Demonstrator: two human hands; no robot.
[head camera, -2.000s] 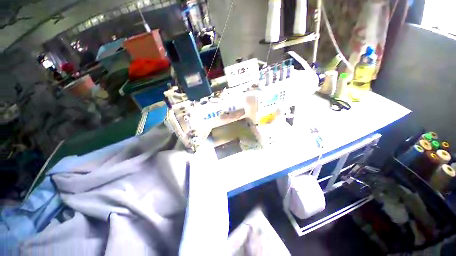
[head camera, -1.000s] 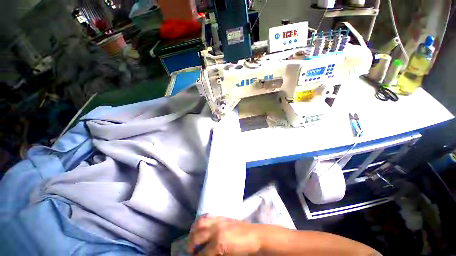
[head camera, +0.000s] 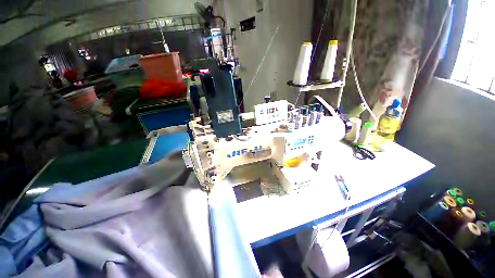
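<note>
A large grey-lilac and light blue fabric piece (head camera: 135, 222) lies in folds left of and in front of the white sewing machine (head camera: 249, 155). Its straight light blue border (head camera: 225, 228) runs from under the needle area (head camera: 205, 182) down to the bottom edge of the picture. A small blurred skin-toned patch, seemingly part of my right hand (head camera: 271, 271), shows at the bottom edge beside the border. Its fingers and any grip cannot be made out. My left hand is not in view.
Blue-handled snips (head camera: 342, 186), black scissors (head camera: 363, 152) and a yellow bottle (head camera: 386, 127) lie or stand on the white table (head camera: 401, 165). Two thread cones (head camera: 303, 64) stand behind the machine. Coloured spools (head camera: 467, 233) sit low at right. A green surface (head camera: 92, 163) extends left.
The view has swung up and right since one second ago. My right hand, which was on the lower fabric border, is now almost out of the picture. The border looks flatter and more blue.
</note>
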